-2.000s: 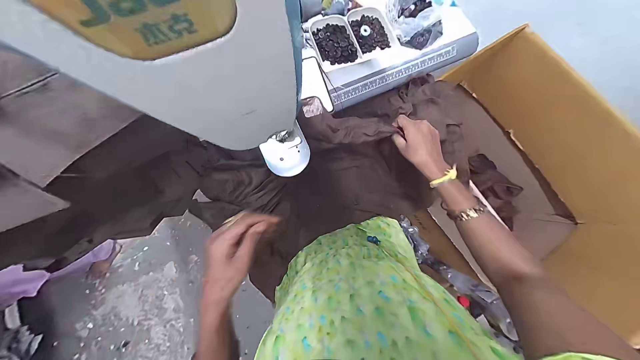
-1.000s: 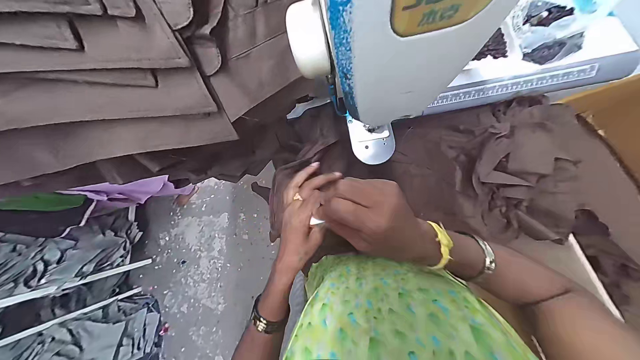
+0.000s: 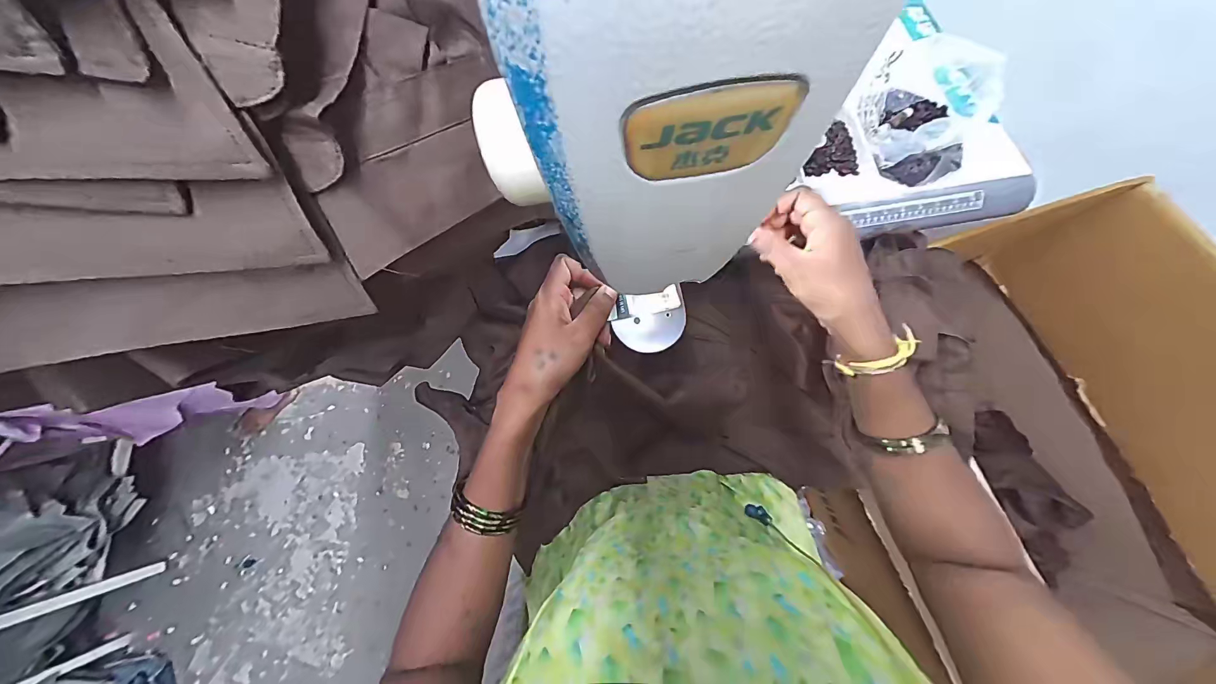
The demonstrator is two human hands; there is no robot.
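A Jack sewing machine stands before me, its round metal work plate below the head. My left hand is at the plate's left side, thumb and fingers pinched on the edge of brown fabric. A small label with writing lies over the plate beside the fingertips. My right hand is raised at the right of the machine head, its thumb and fingertips close together; a tiny pale thing shows at the tips, too small to name. The brown fabric spreads under both hands and toward my lap.
Stacked brown cut fabric pieces lie at the upper left, by the machine's white handwheel. Dark buttons and a plastic bag are on the machine's ledge. A cardboard box stands at right, grey fabric at lower left.
My hands, together in front of the plate one second ago, are now apart: the left at the plate's left side, the right up beside the machine head. The view has shifted.
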